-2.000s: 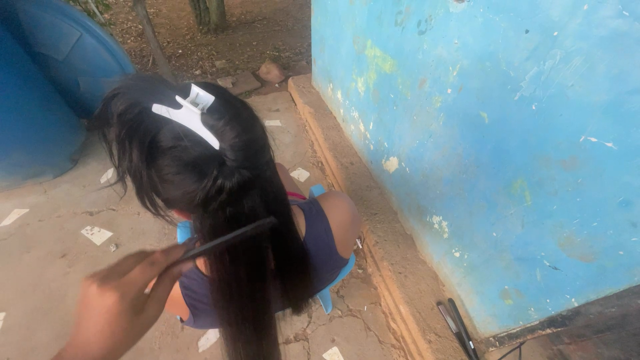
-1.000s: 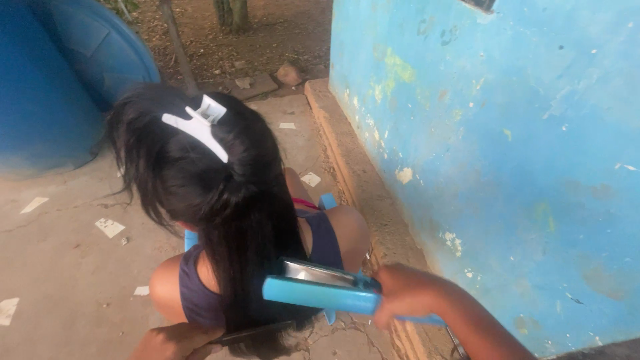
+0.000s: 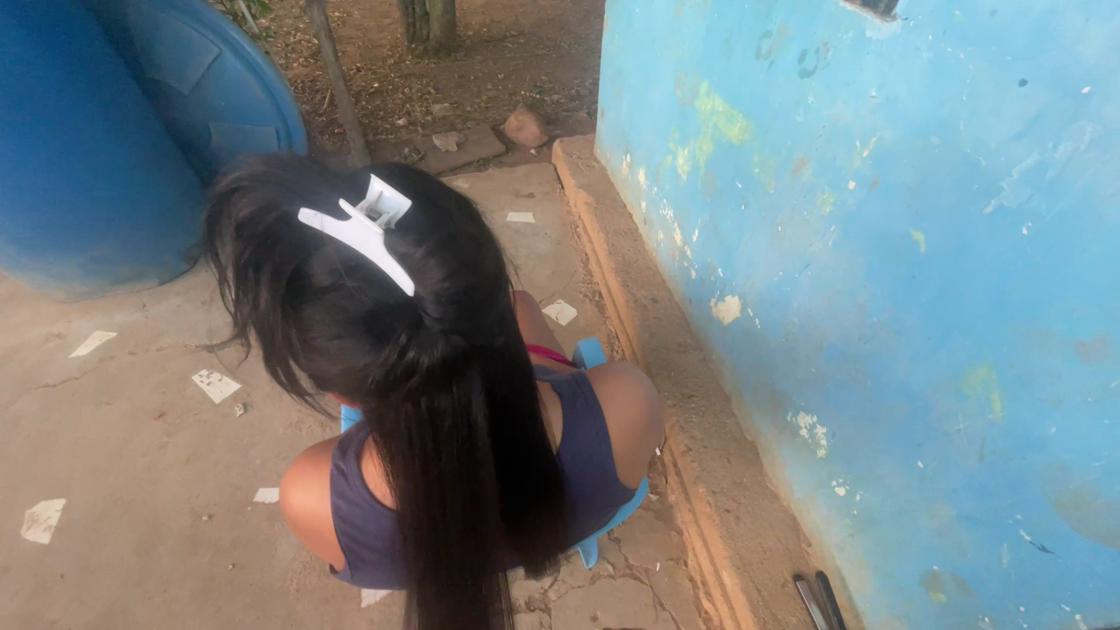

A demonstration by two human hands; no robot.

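Neither my left hand nor my right hand is in the head view now. A seated person's long black hair [image 3: 446, 472] hangs straight down the back over a dark blue sleeveless top [image 3: 582, 446], its ends running past the lower edge. A white claw clip [image 3: 363, 241] grips the hair on top of the head. Part of a flat iron [image 3: 818, 602], its plates apart, shows at the bottom right, on the ledge by the wall. No comb is visible.
Light blue plastic of a chair [image 3: 612, 516] shows beneath the person. A blue painted wall [image 3: 875, 306] rises on the right above a raised concrete ledge [image 3: 647, 315]. Large blue plastic barrels [image 3: 79, 157] stand at the upper left; a stone [image 3: 525, 127] lies behind.
Both hands have left the view. A second ago the right hand held the blue flat iron by the hair, and the left was low beside it with the dark comb. The hair hangs free.
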